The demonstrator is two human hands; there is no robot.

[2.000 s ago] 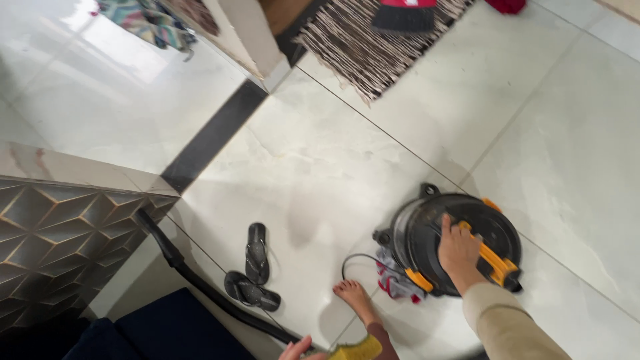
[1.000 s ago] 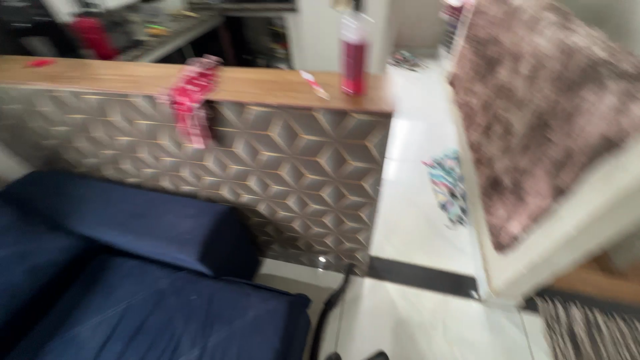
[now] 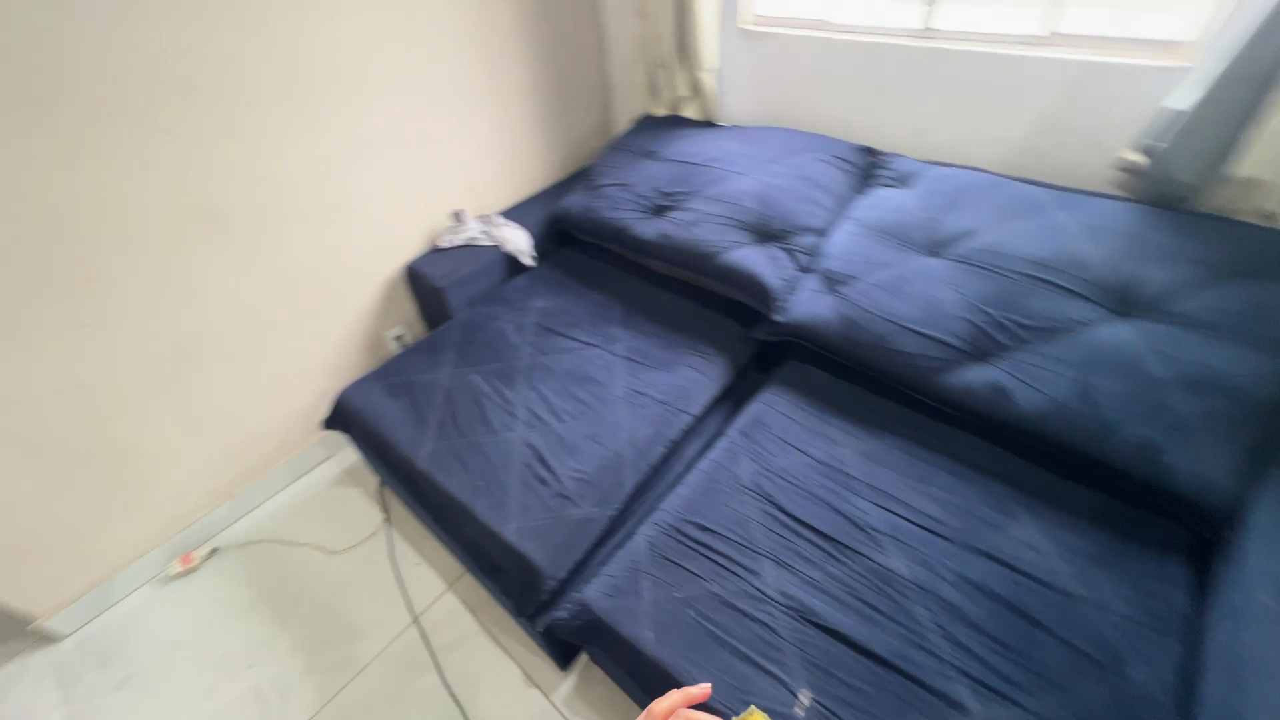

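Note:
Only a few fingers of what appears to be my left hand (image 3: 680,702) show at the bottom edge, in front of the dark blue sofa (image 3: 860,560). Just right of them is a small piece of something yellow (image 3: 751,713); whether the hand holds it cannot be told. My right hand is out of view. The sofa has tufted back cushions (image 3: 1020,270) and wide, creased seat sections. A crumpled light cloth (image 3: 488,236) lies on its far left arm.
A dark cable (image 3: 408,590) runs over the tiled floor (image 3: 250,640) beside the sofa. A thinner cord leads to a small white and red plug or socket block (image 3: 188,563) near the beige wall (image 3: 250,250). Behind the sofa are a window (image 3: 960,20) and curtains (image 3: 690,60).
The view has swung widely, from the floor past the patterned half-wall to the sofa. My right hand, earlier on the black and yellow vacuum cleaner, is out of view, as is the vacuum.

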